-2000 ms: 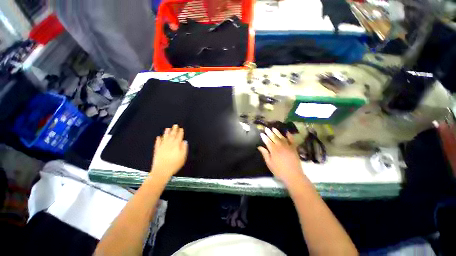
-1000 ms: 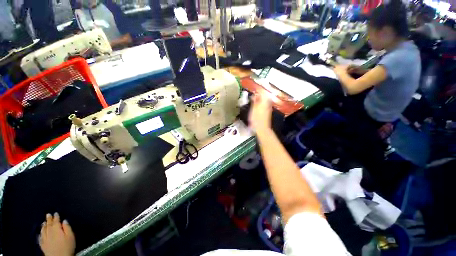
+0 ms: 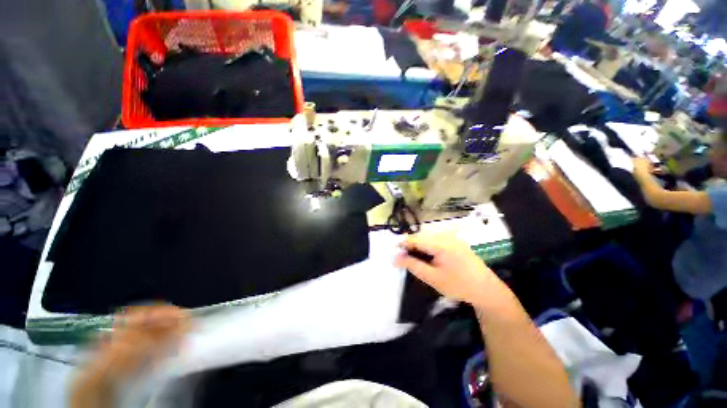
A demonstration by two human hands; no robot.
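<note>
A large black fabric piece lies flat on the table, its right part under the sewing machine's head. A long white fabric piece stretches along the table's front edge and over my lap. My right hand pinches its right end near the scissors; a narrow black piece hangs below that hand. My left hand, strongly blurred at the lower left, appears closed on the white piece's left part; its fingers are unclear. The scissors with black handles lie under the machine arm.
A red plastic basket with black pieces stands behind the table. A black upright box is above the machine's right end. A blue bin with white and black pieces is at the lower right. Another person's arm is at the far right.
The view has swung back left. My right hand has come from beyond the machine's right end to the table front, and the white piece now spans my hands. My left hand has left the black piece.
</note>
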